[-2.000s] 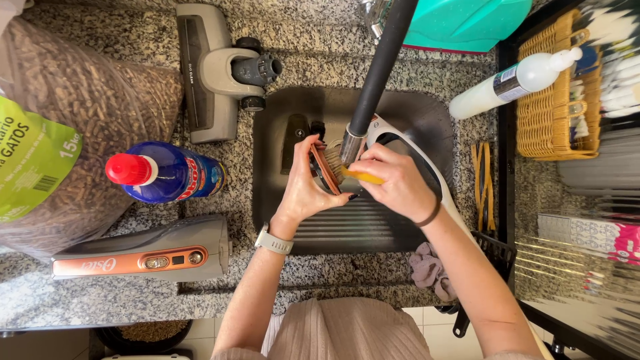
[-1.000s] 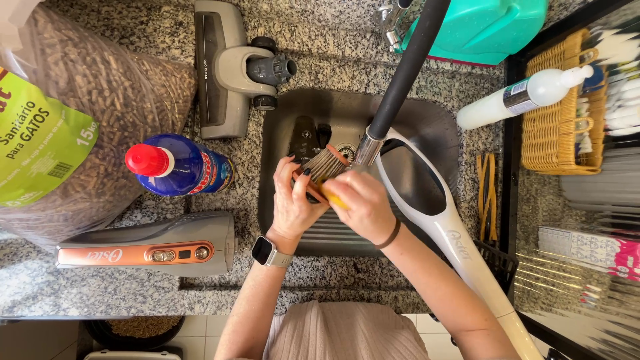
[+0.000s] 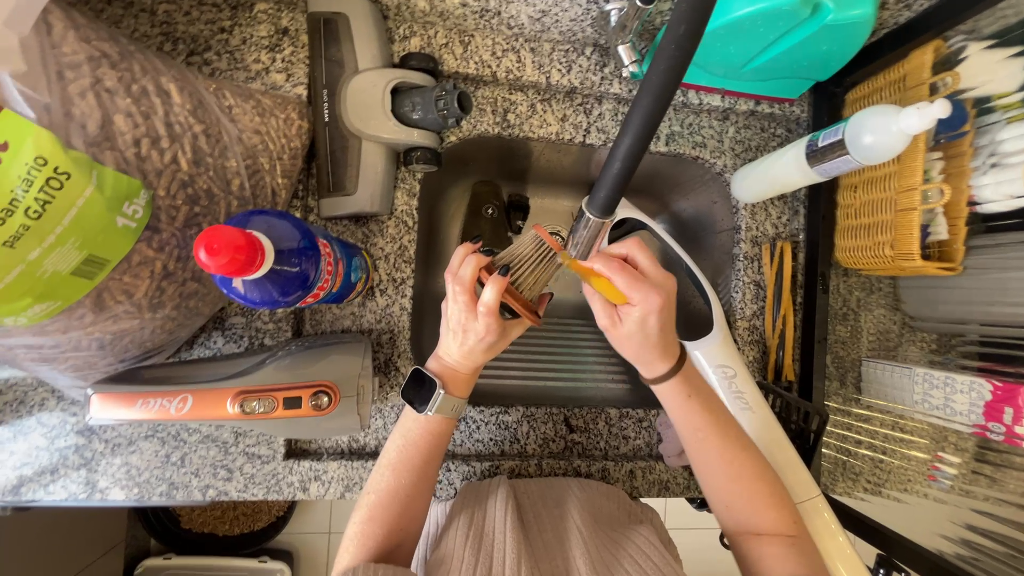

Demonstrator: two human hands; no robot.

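My left hand (image 3: 478,316), with a watch on its wrist, holds a pleated vacuum cleaner filter (image 3: 528,264) with orange rims, tilted over the steel sink (image 3: 560,352). My right hand (image 3: 636,300) grips a small yellow-handled brush (image 3: 596,280), whose tip is at the filter's upper orange rim. Just beyond my right hand, the black tube (image 3: 652,112) with a metal end slants over the sink. The white vacuum body (image 3: 732,376) with a loop handle runs under my right forearm. A dark part (image 3: 484,210) lies in the sink's upper left.
At left are a vacuum floor head (image 3: 352,112), a blue bottle with red cap (image 3: 272,260), an Oster vacuum unit (image 3: 240,392) and a bag of pellets (image 3: 200,152). At right are a white pump bottle (image 3: 832,152) and a wicker basket (image 3: 880,232). A faucet (image 3: 624,36) stands behind.
My left hand has turned the filter, so its pleats now face up between the orange rims. My right hand has shifted with the brush, staying beside the filter.
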